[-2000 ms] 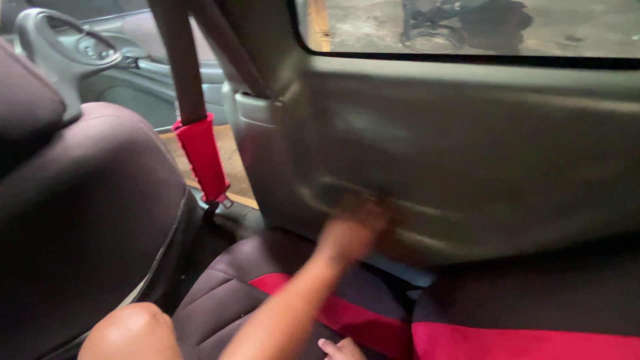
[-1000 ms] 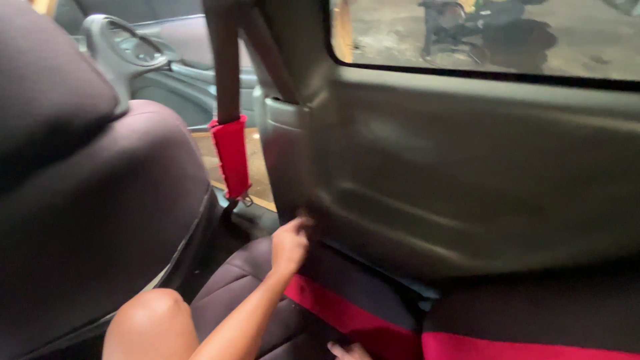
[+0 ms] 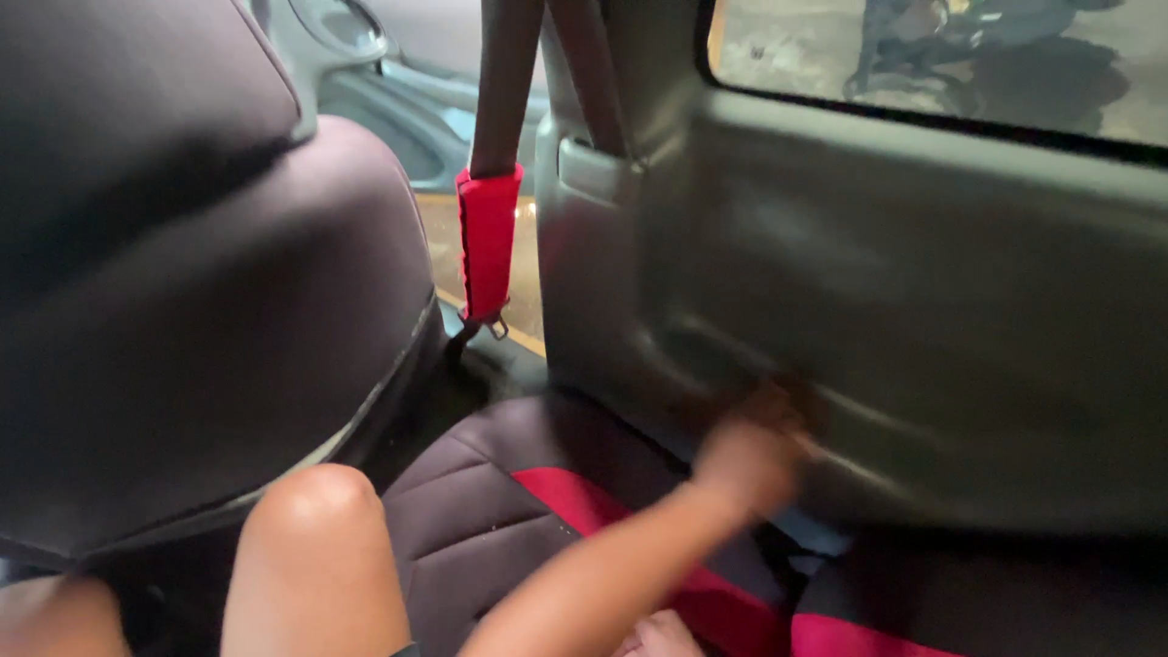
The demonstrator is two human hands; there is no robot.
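Observation:
My left hand (image 3: 753,456), strongly blurred, is stretched out against the lower part of the grey side trim panel (image 3: 821,274). Its fingers are smeared by motion, so whether it holds anything cannot be told. Only a small part of my right hand (image 3: 664,634) shows at the bottom edge, just right of my left forearm, over the seat; its grip is hidden. Beneath the forearm lies the rear seat cover (image 3: 484,529), dark with a red stripe.
A dark-covered front seat (image 3: 201,319) stands at the left, near my bare knees. A seat belt (image 3: 505,82) with a red pad (image 3: 490,242) hangs by the pillar. The steering wheel (image 3: 342,36) is at upper left, a side window (image 3: 931,64) at upper right.
My left hand was near the panel's lower left corner by the seat one second ago; it is now farther right along the panel. My right hand stays low in view.

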